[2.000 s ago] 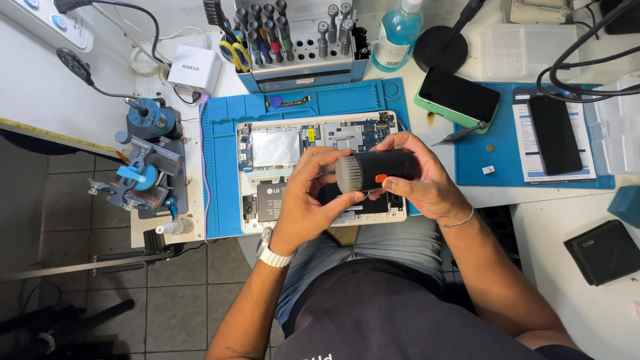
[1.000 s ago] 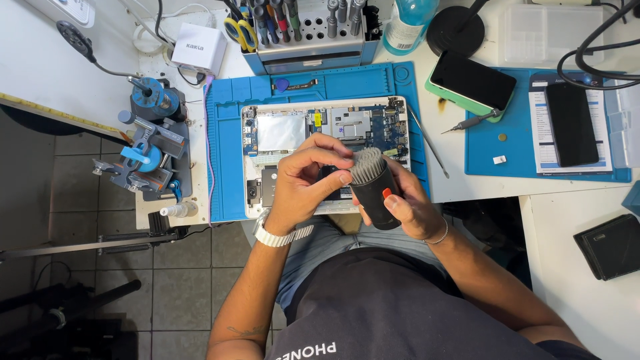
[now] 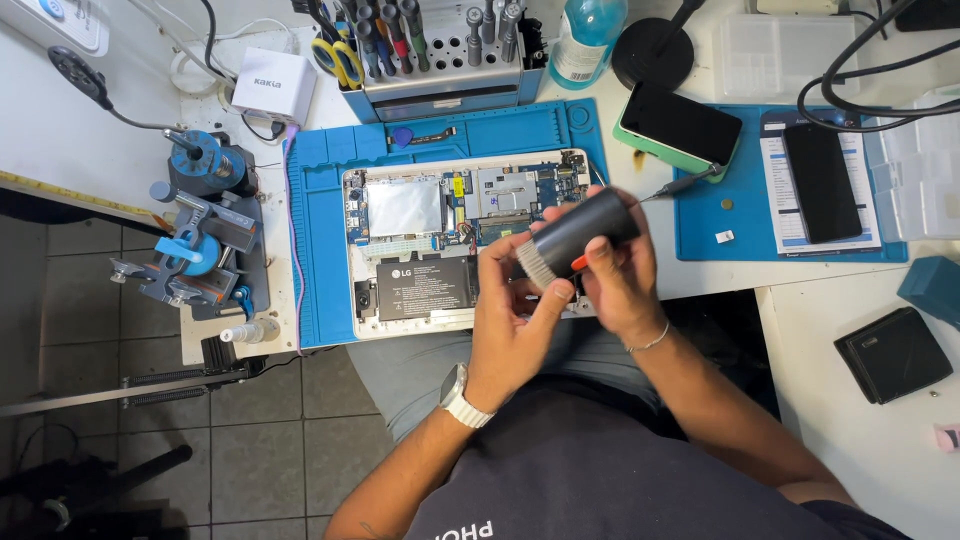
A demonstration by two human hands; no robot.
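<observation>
A black cylindrical tool with a ring of pale bristles [image 3: 589,225] and a red-orange switch is held above the opened laptop. My right hand [image 3: 619,281] is wrapped round its body, the thumb beside the switch. The fingers and thumb of my left hand [image 3: 517,315] touch the bristled end, which points down and left. Beneath lies the laptop base [image 3: 351,300] with its inside exposed: a black LG battery [image 3: 424,289], a silver cover plate [image 3: 405,208] and blue circuit boards. My hands hide its lower right part. The base rests on a blue silicone repair mat [image 3: 319,247].
Behind the mat stand a screwdriver rack [image 3: 450,82] and a blue liquid bottle [image 3: 585,45]. A clamp holder [image 3: 199,247] is left. Rightward lie a phone on a green box [image 3: 679,131], a fine-tipped tool [image 3: 682,182], another phone [image 3: 821,184] and a black wallet [image 3: 892,354].
The tool has turned in my hands: its bristled end, pointing up and left a second ago, now points down and left. My left fingers have shifted with it.
</observation>
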